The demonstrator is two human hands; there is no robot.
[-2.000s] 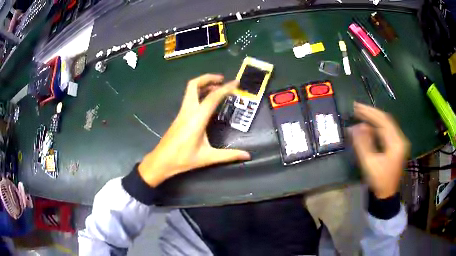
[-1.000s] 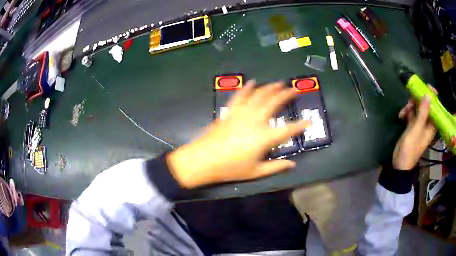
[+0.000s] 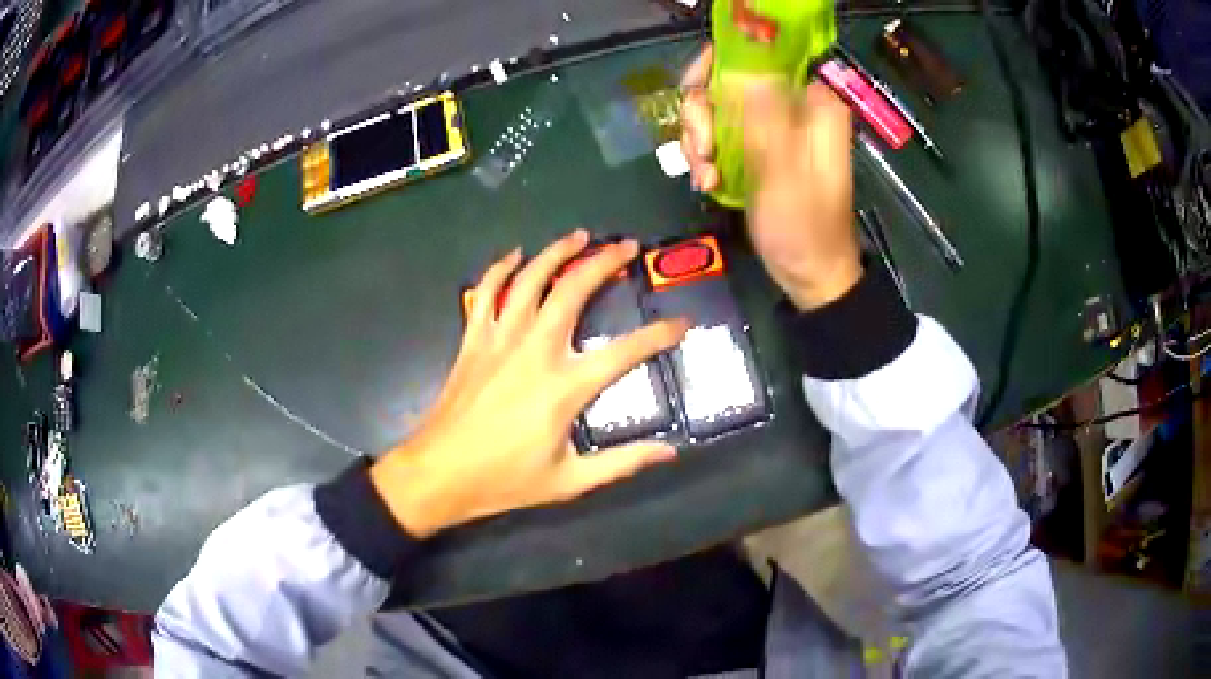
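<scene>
Black handsets lie face down in a row on the dark green mat. The rightmost handset shows its white label and a red-orange oval at its far end. My left hand is spread flat over the others, fingers apart, covering most of them; orange ends show between the fingers. My right hand is closed around the bright green electric screwdriver, slightly blurred, beyond the row's right end. The screwdriver's top is cut off by the frame edge and its tip cannot be made out.
A yellow-framed display unit lies at the far left of the mat. A pink-handled tool, a slim metal tool and tweezers lie right of my right hand. A thin wire strand and small loose parts lie at left.
My right hand has brought the screwdriver from the far right towards the middle rear and raised it. My left hand stays over the handsets. The yellow-keyed phone seen earliest no longer shows face up.
</scene>
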